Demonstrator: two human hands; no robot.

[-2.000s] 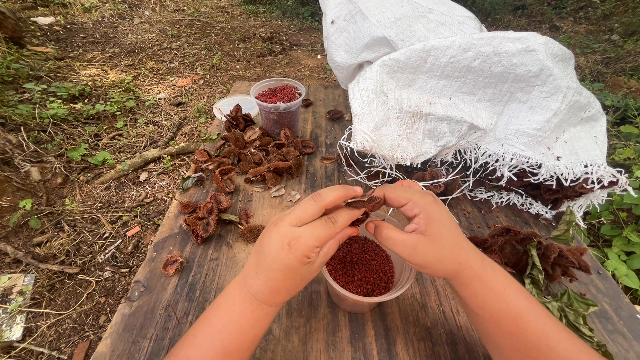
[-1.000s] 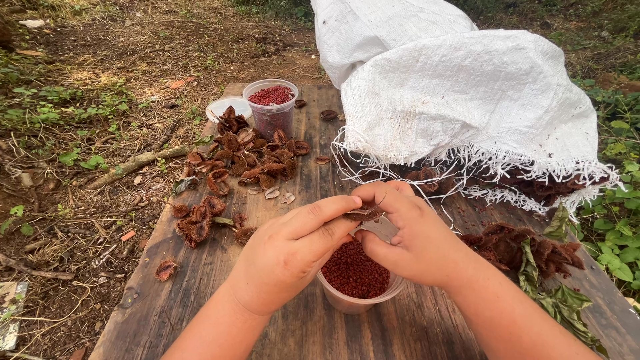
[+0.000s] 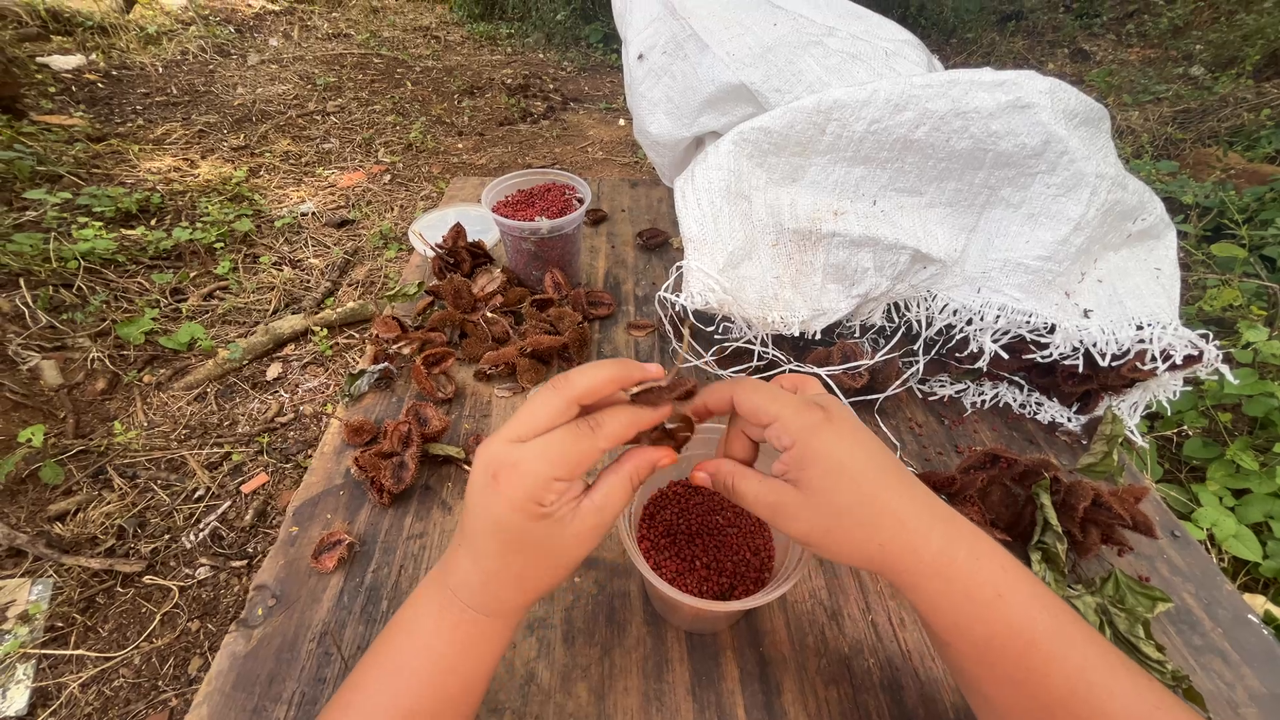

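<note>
Between the fingers and thumb of my left hand (image 3: 560, 470) is a split brown annatto seed pod (image 3: 665, 410), its halves parted. My right hand (image 3: 810, 465) touches the pod's right side with its fingertips; whether it also grips the pod is hard to tell. Both hands are over a clear plastic cup (image 3: 665, 590) that holds many small dark red seeds (image 3: 705, 540). Farther back, a second plastic cup (image 3: 540, 235) is filled with red seeds, beside a round translucent lid (image 3: 455, 225).
Opened spiny pods (image 3: 510, 330) lie heaped on the left of the wooden table (image 3: 400, 620). A white woven sack (image 3: 930, 200) with frayed edges covers more pods at the right. Nearer me are a pod cluster (image 3: 1040, 500) and wilted leaves (image 3: 1120, 610).
The pod between my hands now shows its halves apart, where one second ago my fingers mostly hid it. Both hands have stayed above the near cup.
</note>
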